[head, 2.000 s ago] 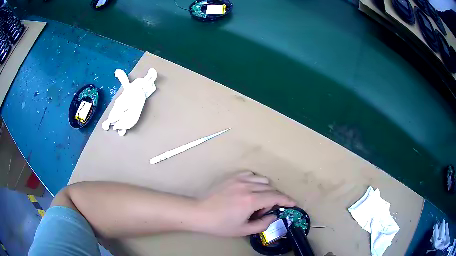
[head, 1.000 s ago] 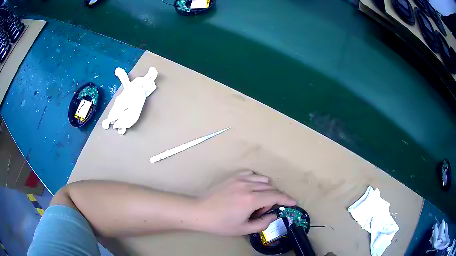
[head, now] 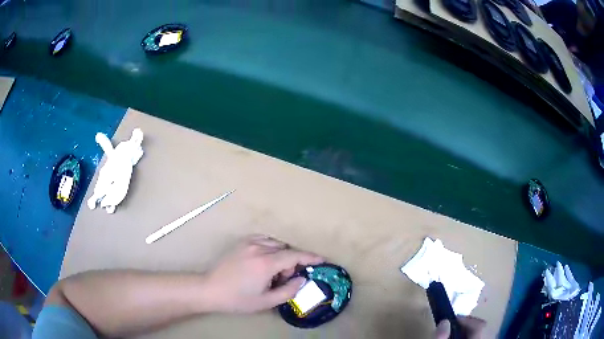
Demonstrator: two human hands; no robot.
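Observation:
My left hand (head: pixel 255 275) grips the left rim of an open black half-shell (head: pixel 339 281) on the cardboard mat. The shell shows green circuit board and a white battery with a yellow edge. My right hand (head: pixel 460 328), cut off by the bottom edge, holds a thick black pen-like dispenser (head: pixel 440 304). Its tip is at the crumpled white cloth (head: pixel 457 270), away from the shell. Whether the tip touches the cloth cannot be told.
A slim white pointed tool (head: pixel 189 217) and a white limbed shape (head: pixel 118 173) lie on the mat (head: pixel 278 179). Another open shell (head: pixel 66 183) sits left. The green conveyor (head: pixel 298 86) carries several shells. A black box with a red light (head: pixel 555 319) and white strips are far right.
The dispenser has moved right, from inside the shell to the cloth, and more of my right hand shows. The view has turned right. My left hand still holds the shell.

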